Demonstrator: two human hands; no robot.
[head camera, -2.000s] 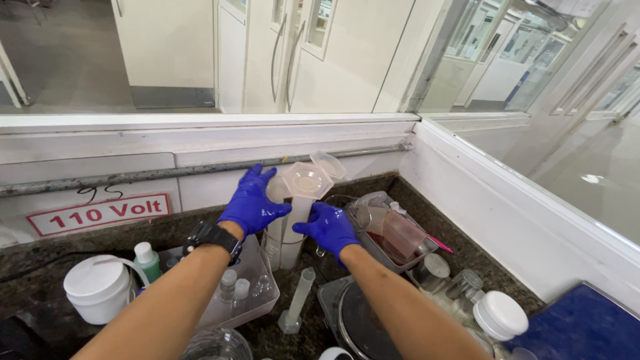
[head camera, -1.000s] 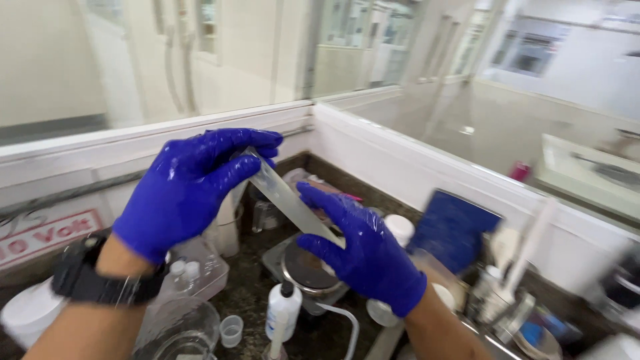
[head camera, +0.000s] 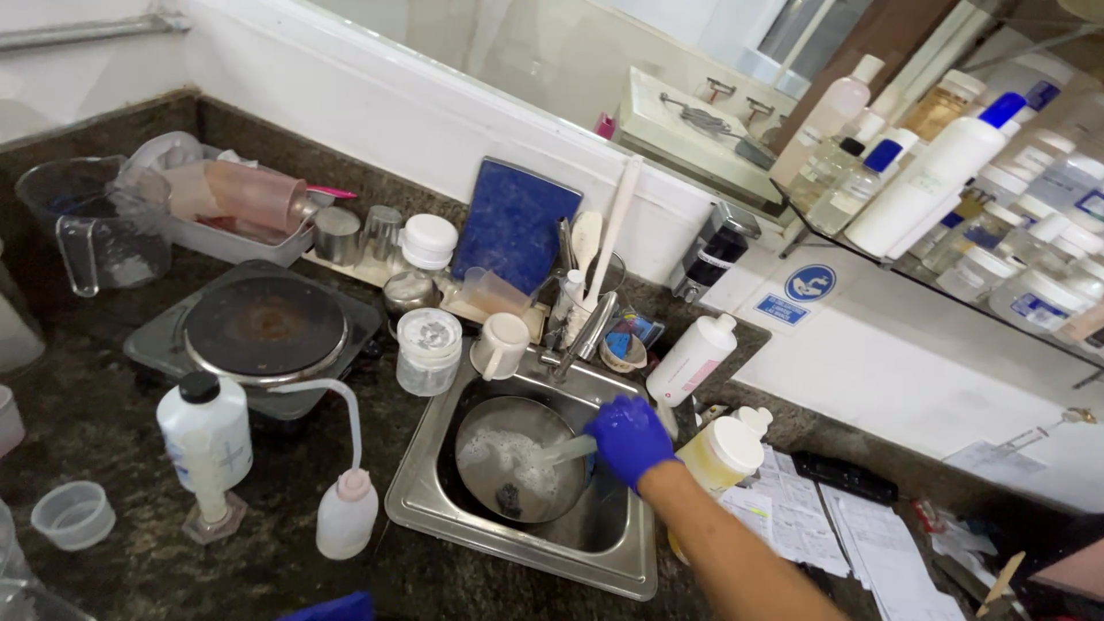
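My right hand (head camera: 632, 438), in a blue glove, is closed around a translucent plastic tube or cylinder (head camera: 567, 450). The held piece tilts over a round metal pan (head camera: 517, 414) of sudsy water that stands inside the steel sink (head camera: 526, 552). A dark lump lies in the suds. Just behind the hand is the faucet (head camera: 595, 328). Of my left hand (head camera: 332, 609), only a bit of blue glove shows at the bottom edge, so its fingers and anything in them are hidden.
Left of the sink stand a wash bottle (head camera: 348, 517), a black-capped bottle (head camera: 207, 431), a small graduated cylinder (head camera: 210, 500) and a hot plate (head camera: 267, 323). A white mug (head camera: 500, 345) sits at the sink's back rim. Bottles and papers (head camera: 811, 517) lie right; a bottle shelf (head camera: 914, 267) hangs above.
Both hands were around the long translucent cylinder a second ago. Now my right hand is over the sink with a translucent piece, and my left hand is low at the frame's edge. The view has swung right.
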